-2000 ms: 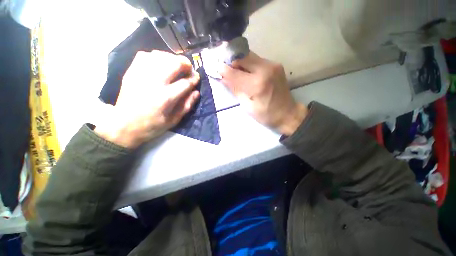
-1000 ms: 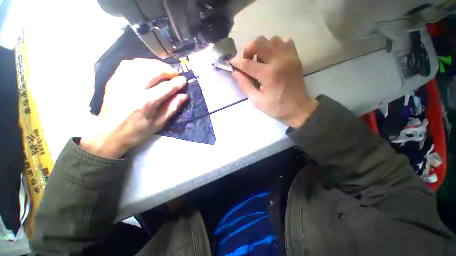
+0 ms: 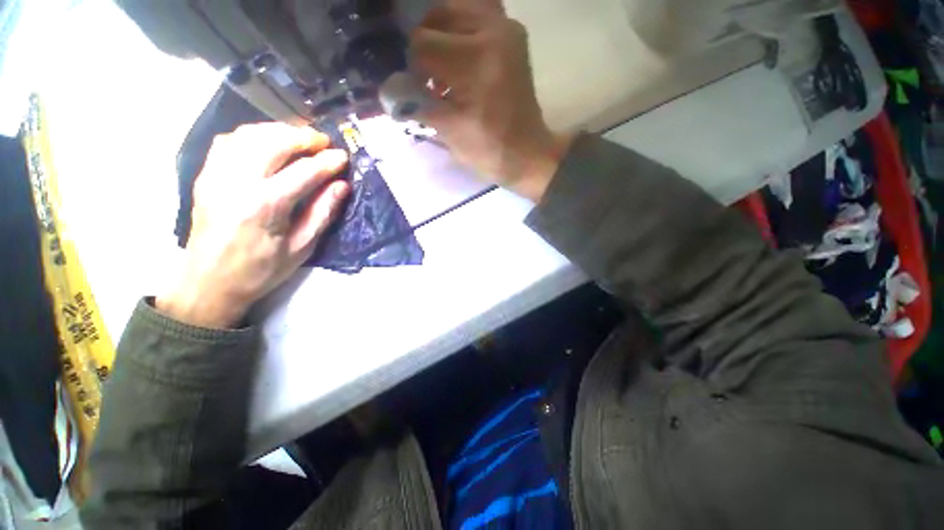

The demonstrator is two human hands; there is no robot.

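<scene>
A dark fabric piece (image 3: 373,223) lies on the white machine bed, its upper end at the presser foot (image 3: 333,108) beside a yellow spot. My left hand (image 3: 254,212) rests flat on the fabric, fingertips pressing it just left of the foot. My right hand (image 3: 481,93) is raised at the right side of the sewing machine head (image 3: 279,36), close to its round grey knob (image 3: 404,95). Its fingers are bent and partly blurred; whether they hold anything is hard to see. Small metal points, maybe snips, show below the knob.
Yellow tape (image 3: 72,300) runs along the left of the table, with dark fabric (image 3: 23,311) beyond it. A red basket (image 3: 898,228) with scraps stands below the table at right. The table's front edge (image 3: 414,357) runs close to my body.
My right hand has moved up and left from beside the foot to the machine head. My left hand stays on the fabric. The whole view has shifted a little.
</scene>
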